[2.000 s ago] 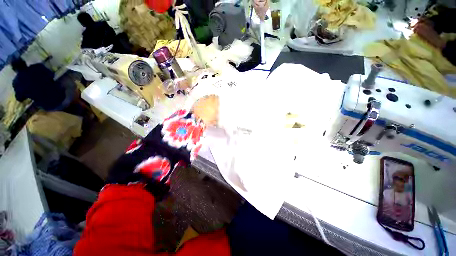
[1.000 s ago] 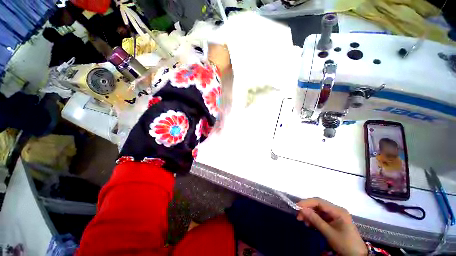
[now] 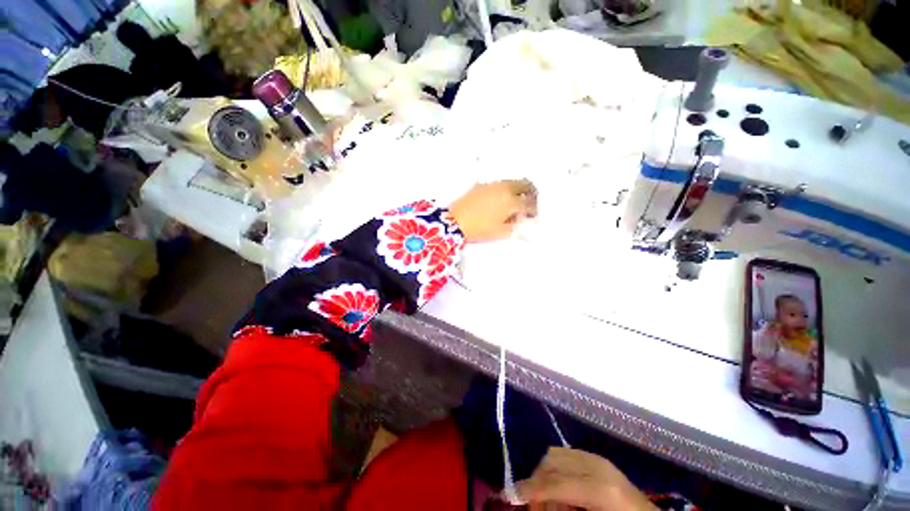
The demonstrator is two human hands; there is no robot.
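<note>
White fabric pieces [image 3: 559, 120] form an overexposed heap on the table behind my left hand. My left hand [image 3: 504, 210] has curled fingers, with white cloth at the fingertips; its exact hold is washed out. A narrow white strip [image 3: 502, 409] hangs over the table's front edge. My right hand [image 3: 579, 481], at the bottom edge and partly cut off, pinches the strip's lower end. The white sewing machine [image 3: 778, 215] stands at right, its presser foot area [image 3: 688, 255] to the right of my left hand.
A smartphone [image 3: 783, 334] with a black loop strap and blue snips [image 3: 875, 414] lie at right. A ruler strip [image 3: 599, 411] runs along the table's front edge. A purple-topped bottle [image 3: 284, 100] and cream-yellow machine [image 3: 225, 140] are at far left.
My left hand has come into clear view nearer the table's front. My right hand has moved left and down, with a longer stretch of strip now showing. The camera view has shifted slightly.
</note>
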